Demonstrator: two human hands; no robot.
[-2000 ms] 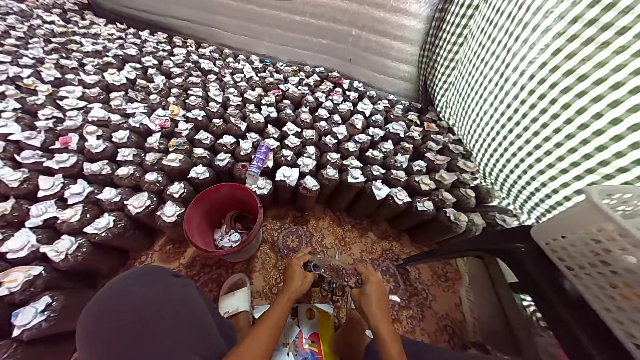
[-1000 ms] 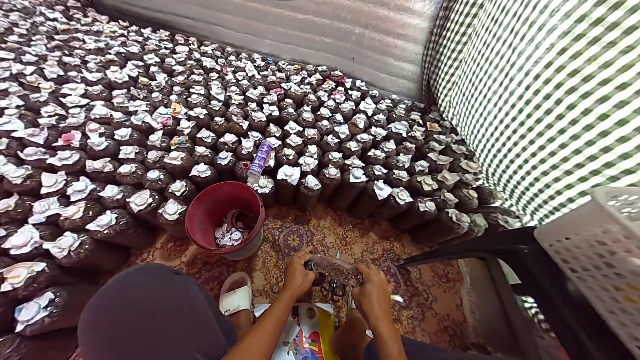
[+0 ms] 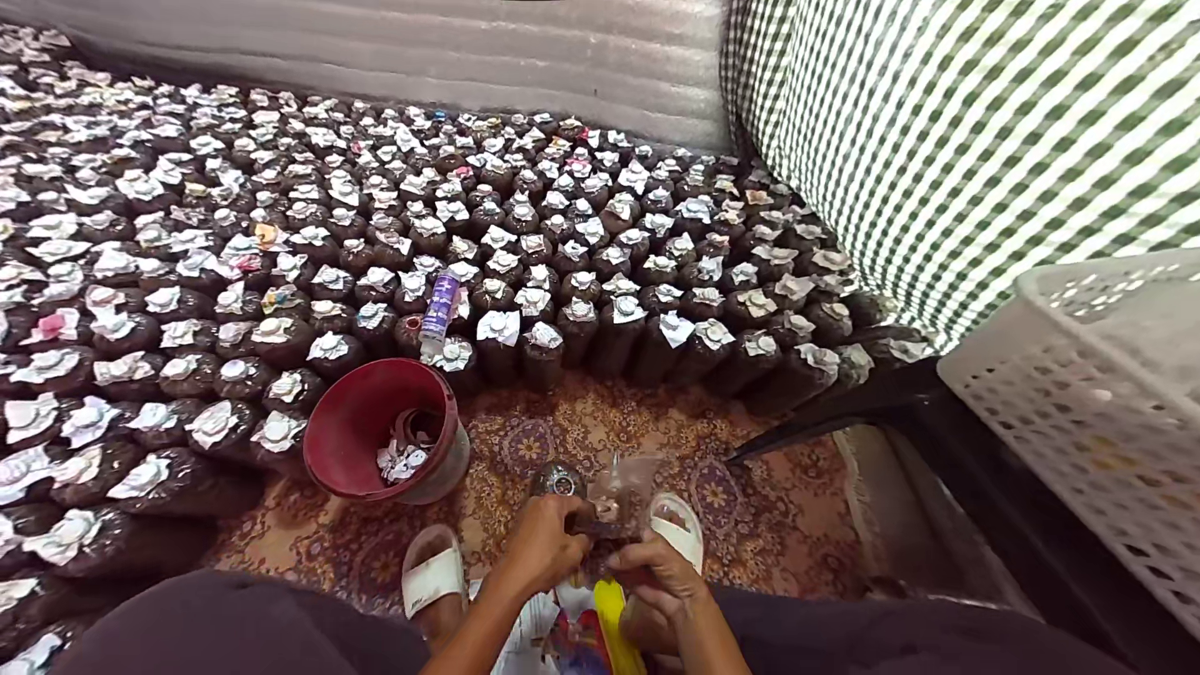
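Observation:
My left hand [image 3: 547, 541] has its fingers closed on a small dark item between my hands, too blurred to name. My right hand [image 3: 653, 570] reaches toward that item from the other side, fingers bent; its hold is unclear. Just beyond my left hand, a dark-filled plastic bag with a ring-shaped neck [image 3: 562, 485] stands on the patterned carpet. A clear plastic piece [image 3: 630, 478] shows beyond my hands. Below them lies a colorful printed sack [image 3: 577, 630] with a yellow part. The red bucket [image 3: 328, 441] to the left holds pale rings and scraps.
Rows of dark-filled bags topped with paper [image 3: 534, 302] stand ahead and left. A purple-labelled bottle [image 3: 440, 311] leans among them behind the bucket. At right are a black chair-like frame [image 3: 947, 403] and a white perforated plastic basket [image 3: 1087, 375]. Checkered netting [image 3: 956, 131] hangs behind.
My hands held a dark, clear-wrapped item between them in the earlier frames; now they are closer together over a small dark item. The ring-necked bag now shows beyond my left hand.

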